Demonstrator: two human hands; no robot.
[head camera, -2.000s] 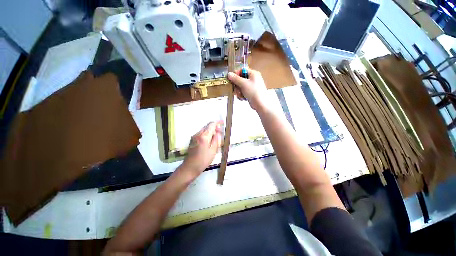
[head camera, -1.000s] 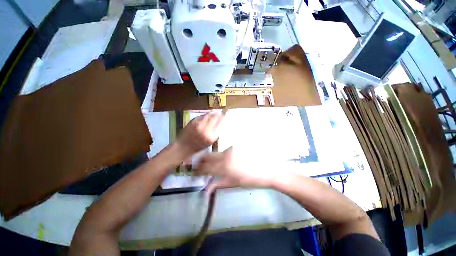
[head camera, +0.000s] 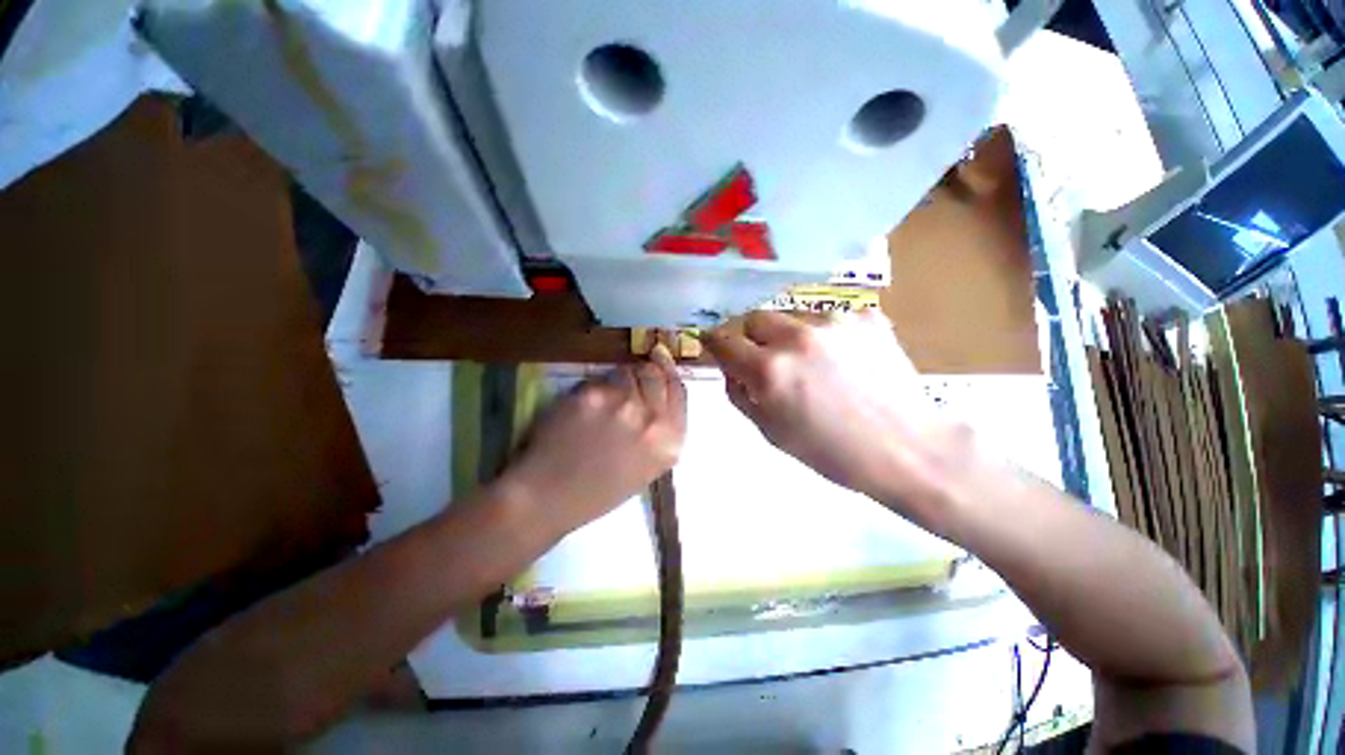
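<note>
A narrow brown strap (head camera: 668, 590) hangs from my left hand (head camera: 605, 428) down over the white feed plate (head camera: 797, 502) towards me. My left hand pinches its upper part just below the yellow clamp foot (head camera: 645, 341). My right hand (head camera: 804, 376) is beside it at the clamp, fingertips close together near the strap end; what they hold is hidden. A brown bag panel (head camera: 494, 322) lies under the clamp and shows again at the right of the machine head. The machine head (head camera: 738, 133) hangs right above both hands.
Brown panels (head camera: 162, 398) are stacked at the left. A pile of straps (head camera: 1173, 443) lies at the right with a pale strip (head camera: 1236, 443), below the control screen (head camera: 1254, 207). A thin black cable (head camera: 1028, 693) hangs at the table's right front.
The view has moved closer to the machine head. Both hands, lower on the plate a second ago, are now up at the clamp foot with the strap's upper end.
</note>
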